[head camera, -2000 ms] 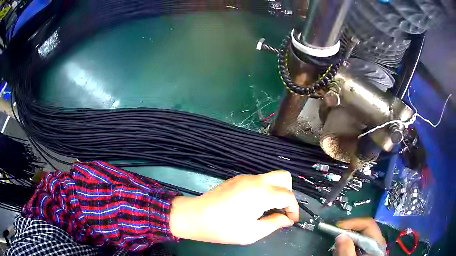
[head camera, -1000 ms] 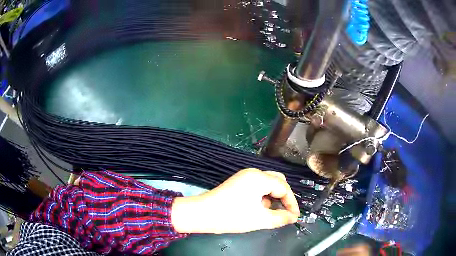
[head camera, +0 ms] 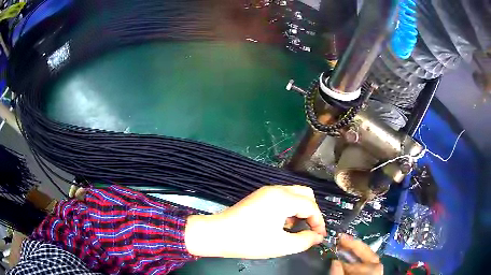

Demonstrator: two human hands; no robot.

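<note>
My left hand (head camera: 258, 224) reaches in from the left in a plaid sleeve, thumb and forefinger pinched on a dark cable end with a small silver tip. My right hand (head camera: 356, 259), cut off by the bottom edge, is close to the right of it, fingers closed around a slim pale tool, mostly hidden and blurred. The black cable bundle (head camera: 161, 156) runs behind my left hand. Its ends, with small silver connectors (head camera: 344, 203), lie under the clamped stand block (head camera: 377, 139) and its thin dark tip (head camera: 355, 215).
The steel post (head camera: 362, 48) stands at upper right with a ribbed grey hose (head camera: 420, 48) and blue coil (head camera: 404, 29). A blue tray (head camera: 457, 215) holds a clear bag of silver parts (head camera: 417, 228). Red handles (head camera: 419, 268) lie at the bottom edge. More connectors (head camera: 295, 32) lie at the top.
My right hand has come back beside my left fingertips after being low and blurred at the bottom edge. The pale tool is now mostly hidden. My left hand keeps its pinch; the view has shifted slightly.
</note>
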